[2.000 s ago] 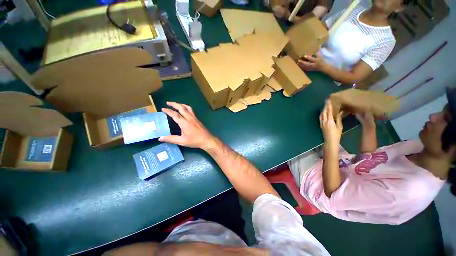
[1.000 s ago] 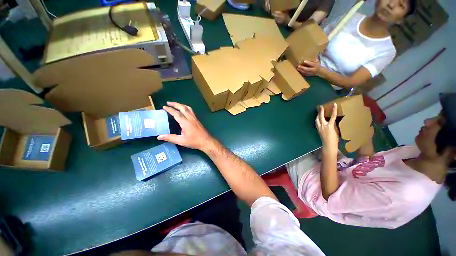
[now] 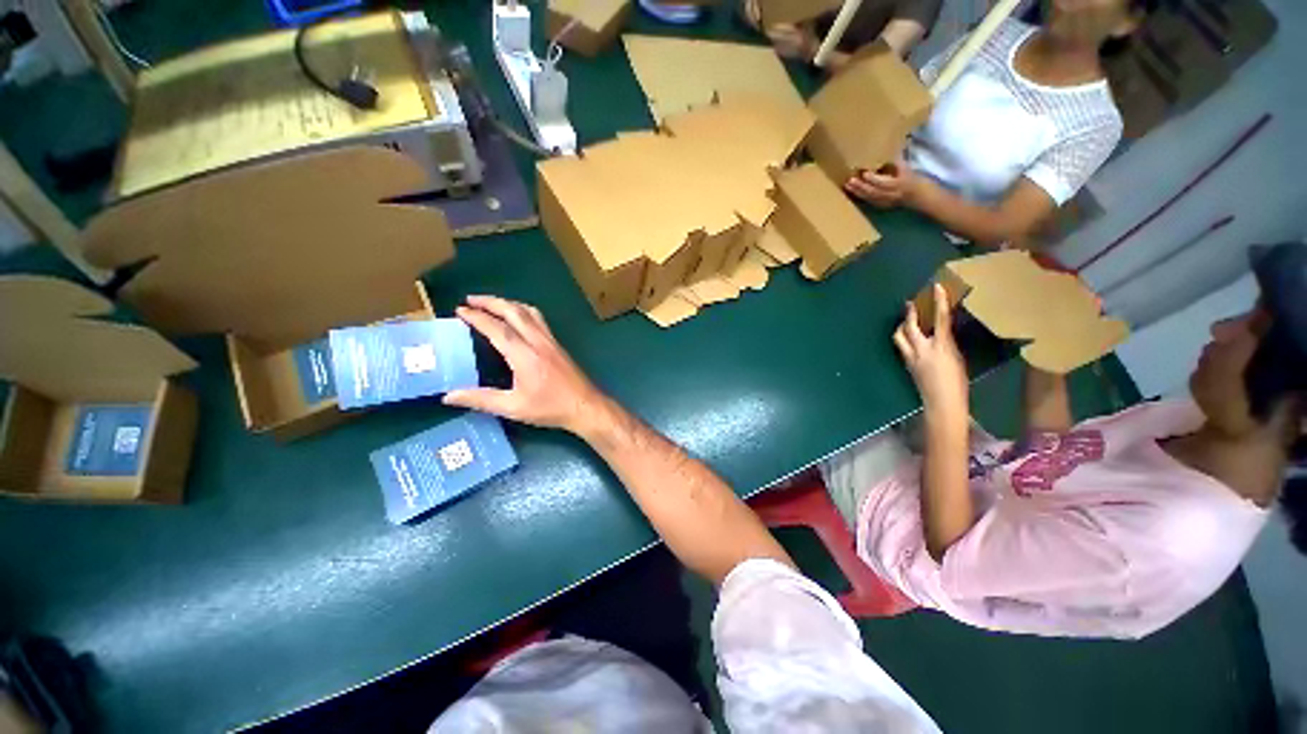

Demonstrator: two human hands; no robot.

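Observation:
My right hand (image 3: 533,376) holds a blue card (image 3: 399,361) by its right end, thumb below and fingers above. The card overlaps the front right of an open brown box (image 3: 265,390); another blue card (image 3: 313,370) shows inside, partly hidden. More blue cards (image 3: 447,465), perhaps a small stack, lie on the green bench just in front. A second open box (image 3: 169,445) on the left has a blue card (image 3: 108,439) inside. My left hand is not in view.
Folded brown boxes (image 3: 652,201) stand beyond my hand. A metal machine (image 3: 273,93) with a black plug and a white power strip (image 3: 533,86) are at the back. On the right, a person in pink (image 3: 1061,502) and another in white (image 3: 1011,122) handle boxes.
My right hand and its card have barely moved, with a slight leftward shift in view. The person in pink has turned the box, and its flaps now spread to the right.

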